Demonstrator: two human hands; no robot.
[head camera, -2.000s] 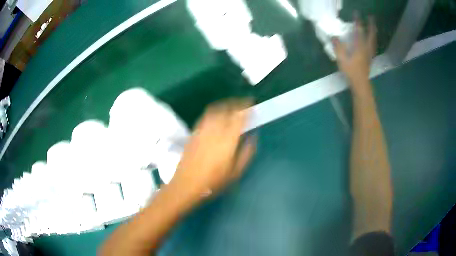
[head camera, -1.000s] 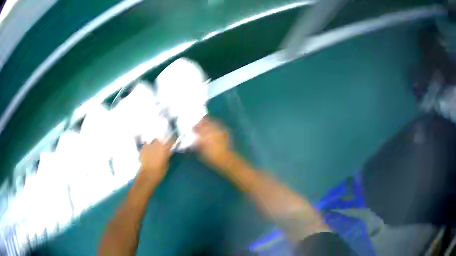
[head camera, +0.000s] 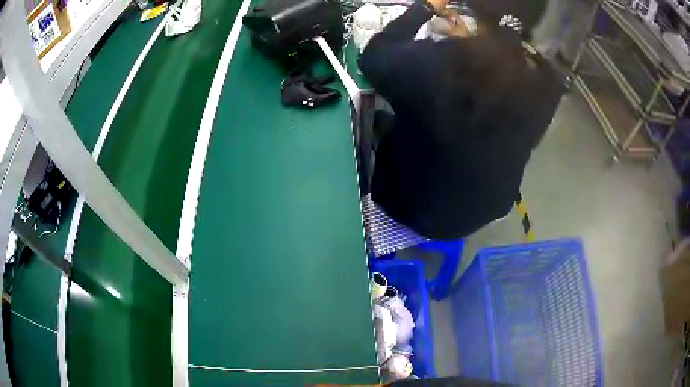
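Neither of my hands can be made out; only a thin skin-coloured sliver and a dark edge show at the bottom rim. Nearest in front is the green-matted bench (head camera: pixel 284 249). Beside its right edge, low down, a blue crate (head camera: pixel 421 321) holds white camera-like units (head camera: pixel 398 329), partly cut off by the bench edge. A larger blue crate (head camera: pixel 529 310) stands on the floor to its right, and no units show inside it.
A person in dark clothes (head camera: pixel 461 128) sits at the bench's far right. A black box-like thing (head camera: pixel 299 30) and black cloth or gloves (head camera: pixel 310 91) lie at the far end. A grey post (head camera: pixel 98 189) crosses the left. A wire rack (head camera: pixel 620 98) stands right.
The view has swung away from the row of white cameras to the bench, crates and seated person. Both hands, earlier at the end camera of the row, have left the picture.
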